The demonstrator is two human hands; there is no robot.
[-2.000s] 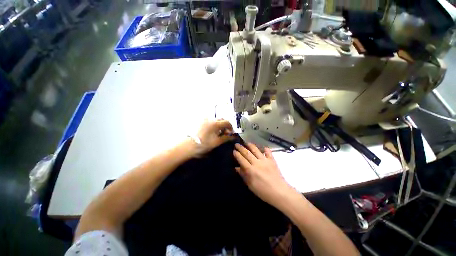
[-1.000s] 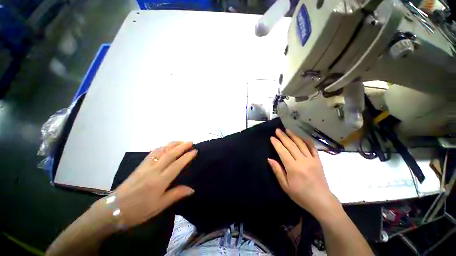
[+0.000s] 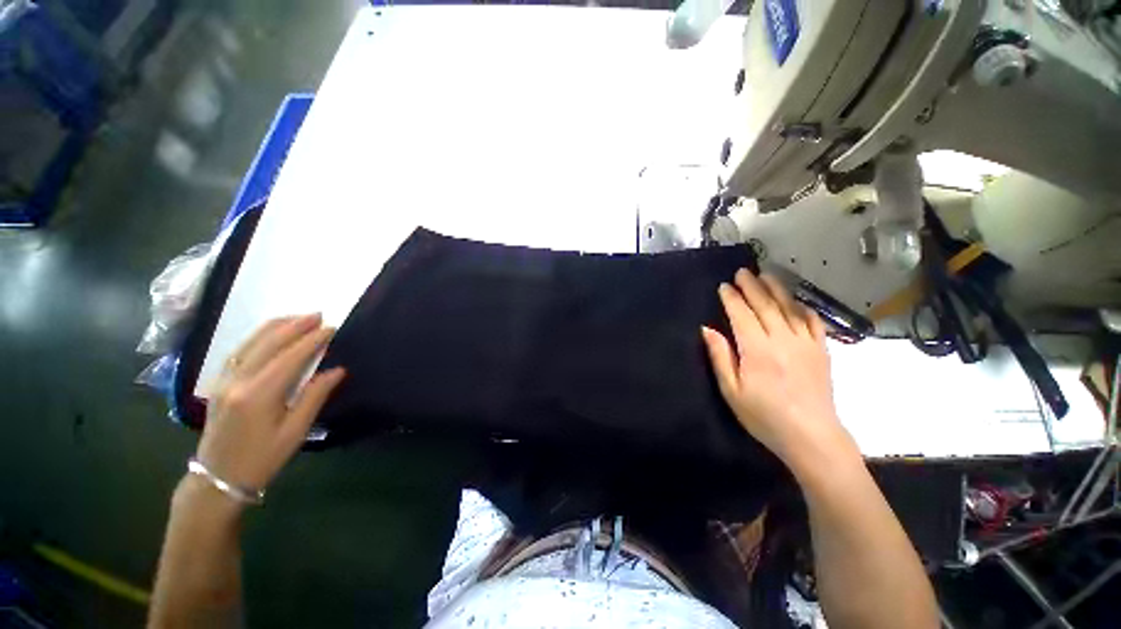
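A black fabric piece (image 3: 529, 332) lies spread over the front of the white table, its far edge slightly curved and its right end near the needle (image 3: 713, 224). My left hand (image 3: 264, 393) is at the piece's left end, fingers apart, at its slanted edge; whether it grips the cloth is unclear. My right hand (image 3: 777, 363) lies flat on the right end of the cloth, fingers spread, just in front of the presser foot area. The sewing machine head (image 3: 818, 92) stands at the upper right.
Thread snips (image 3: 832, 310) lie on the machine bed right of my right hand. Scissors (image 3: 944, 322) and black straps (image 3: 1026, 356) lie further right. A blue crate (image 3: 273, 154) with plastic bags (image 3: 176, 295) stands at the table's left side.
The cloth was bunched under both hands at the needle and is now spread out to the left. My left hand has moved away left and toward me. The view has shifted closer to the table.
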